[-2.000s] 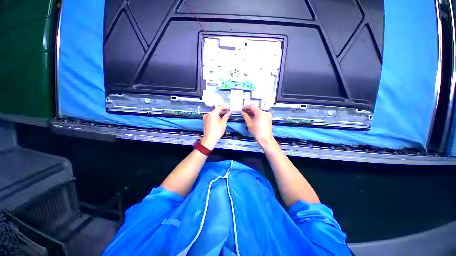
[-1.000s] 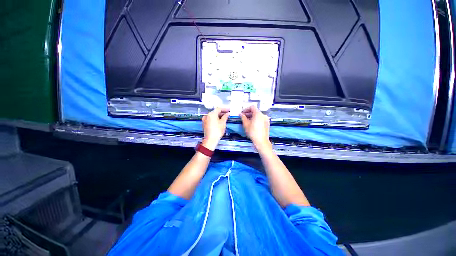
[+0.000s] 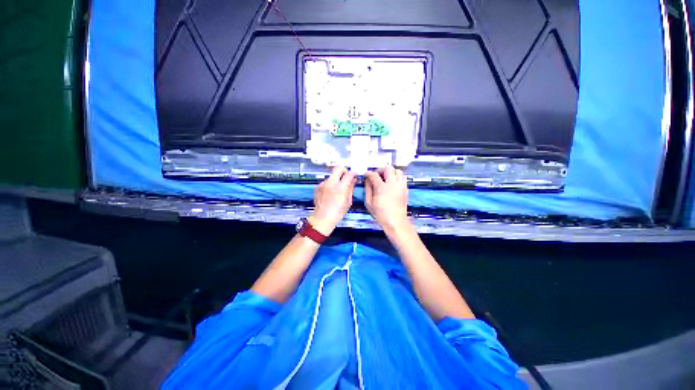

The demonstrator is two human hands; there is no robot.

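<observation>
A black ribbed LCD module lies face down with a bright silver mounting plate in its middle. A small green circuit board sits on the plate. A short white flat cable runs from it to the near edge. My left hand and my right hand are at the module's near edge, either side of the cable's lower end, fingertips close together. The fingertips seem to pinch the cable's end, but the contact is too small to tell surely. The silver-grey bottom edge rail runs beside them.
Blue cloth lies under the module. A metal conveyor edge runs between me and the module. A green surface is at the far left. A grey chair-like object stands at the lower left. A thin red wire lies on the black back.
Both hands have come slightly closer together at the cable's near end. The left wrist has turned a little. The module appears slightly shifted in view.
</observation>
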